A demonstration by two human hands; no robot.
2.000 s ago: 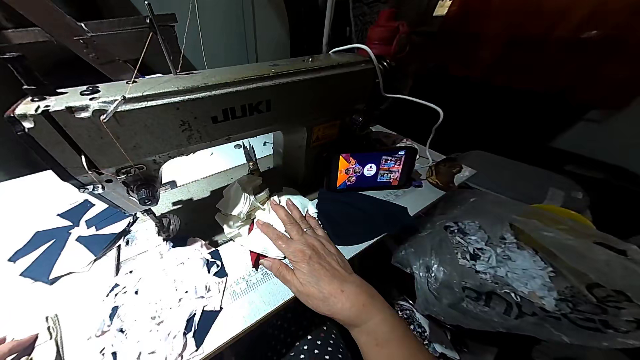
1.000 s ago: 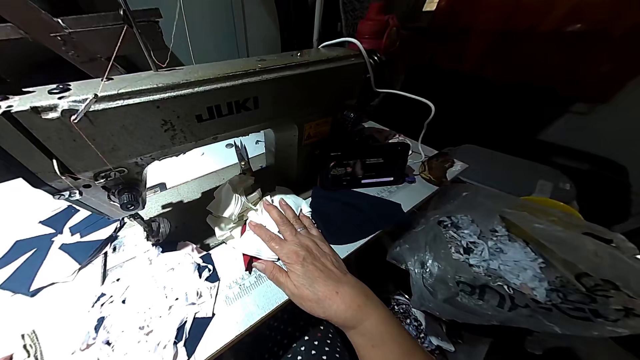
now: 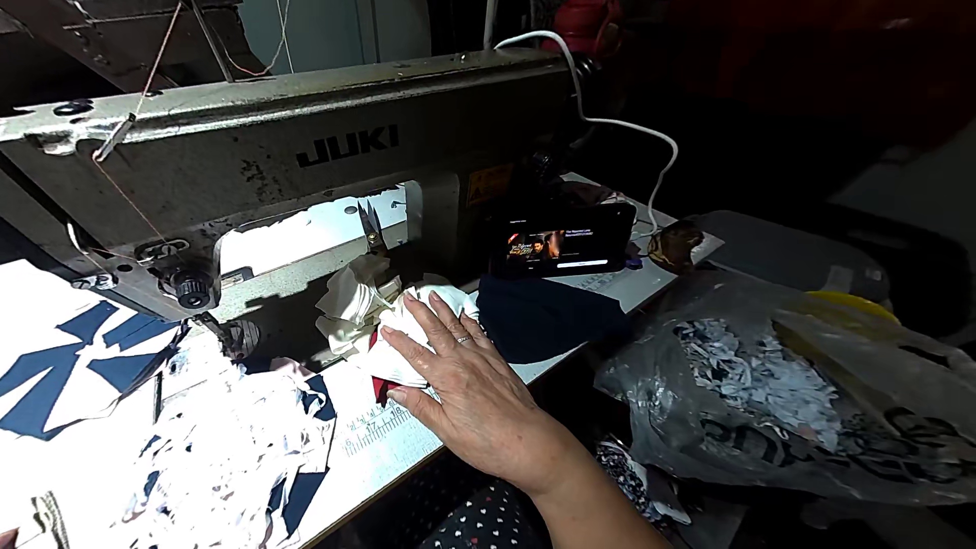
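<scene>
My right hand (image 3: 465,381) lies with its fingers spread on a bundle of white cloth pieces (image 3: 408,354), which has red fabric under its edge. Cream cloth pieces (image 3: 354,297) sit just behind the bundle, and dark navy fabric (image 3: 545,316) lies to its right. The Juki sewing machine (image 3: 305,152) stands beyond, with thread snips (image 3: 371,229) upright by its arm. Of my left hand (image 3: 8,538), only a fingertip shows at the lower left edge, near a striped cloth piece (image 3: 47,518); its grip is hidden.
Fabric scraps (image 3: 229,435) and navy-and-white pieces (image 3: 84,358) cover the table's left part. A phone (image 3: 564,240) leans near the machine's base, with a white cable (image 3: 633,126) behind it. A clear plastic bag of scraps (image 3: 762,389) hangs beyond the table's right edge.
The phone's screen has changed from a bright picture, through a dark one, to another display. My right hand stays on the white bundle. The view has shifted slightly.
</scene>
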